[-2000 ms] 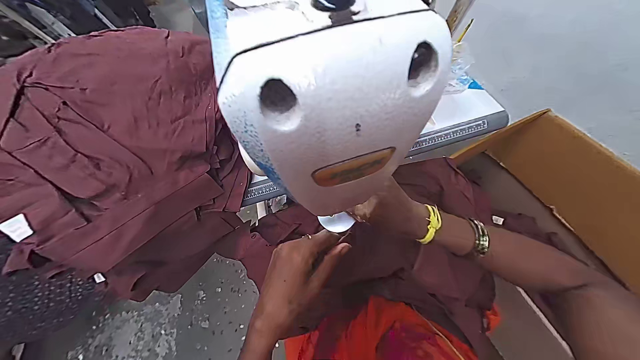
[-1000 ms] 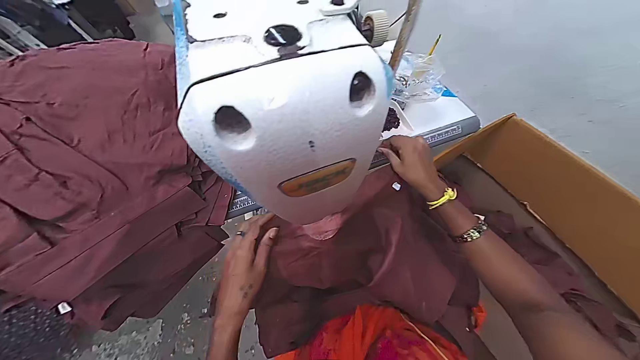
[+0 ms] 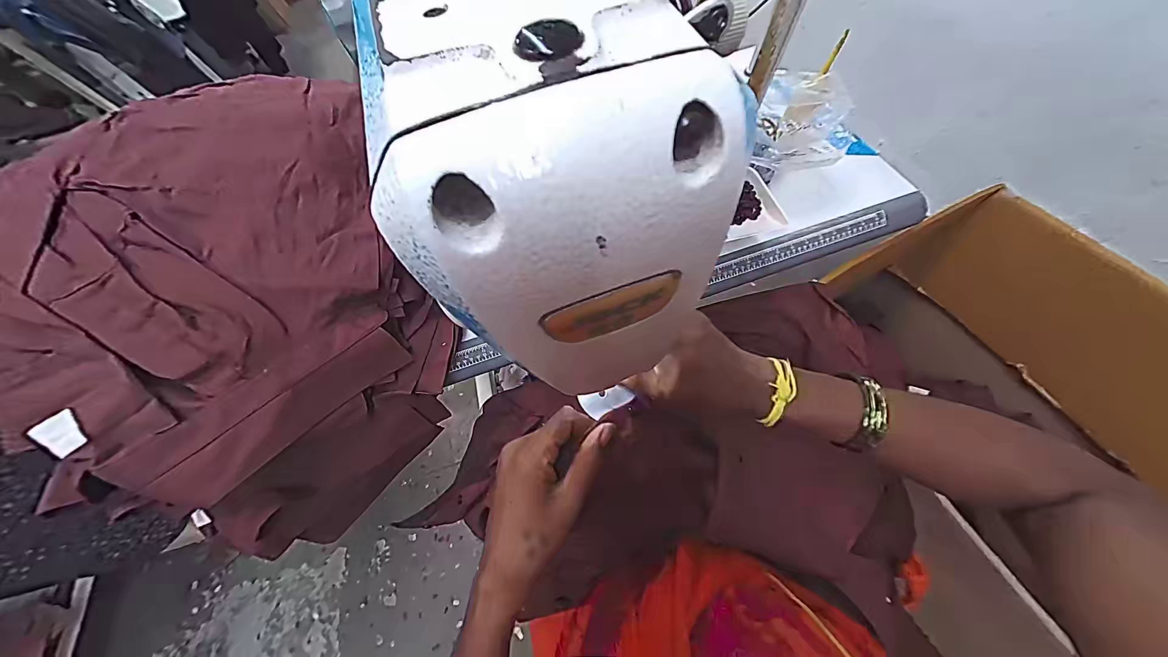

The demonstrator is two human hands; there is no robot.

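The white head of an industrial sewing or button machine [image 3: 557, 219] fills the upper middle and hides what lies beneath it. Maroon cloth [image 3: 657, 484] drapes from below the head over the lap. My left hand [image 3: 538, 502] pinches the cloth's edge between thumb and fingers, just below the head. Close to it, my right hand [image 3: 707, 370] is bent at the cloth under the head's lower right side, its fingertips partly hidden. A small white round part [image 3: 606, 401] shows between the two hands.
A large pile of maroon garment pieces [image 3: 182, 301] lies at left. On the right stands an open cardboard box [image 3: 1049, 310] with maroon cloth by it. Behind the head are a table edge with a measuring scale [image 3: 803, 246], a white tray [image 3: 771, 205] and a clear plastic bag [image 3: 803, 119].
My right hand has moved from the table edge down and left to the cloth under the head, near my left hand. The fingers of my left hand have closed on the cloth.
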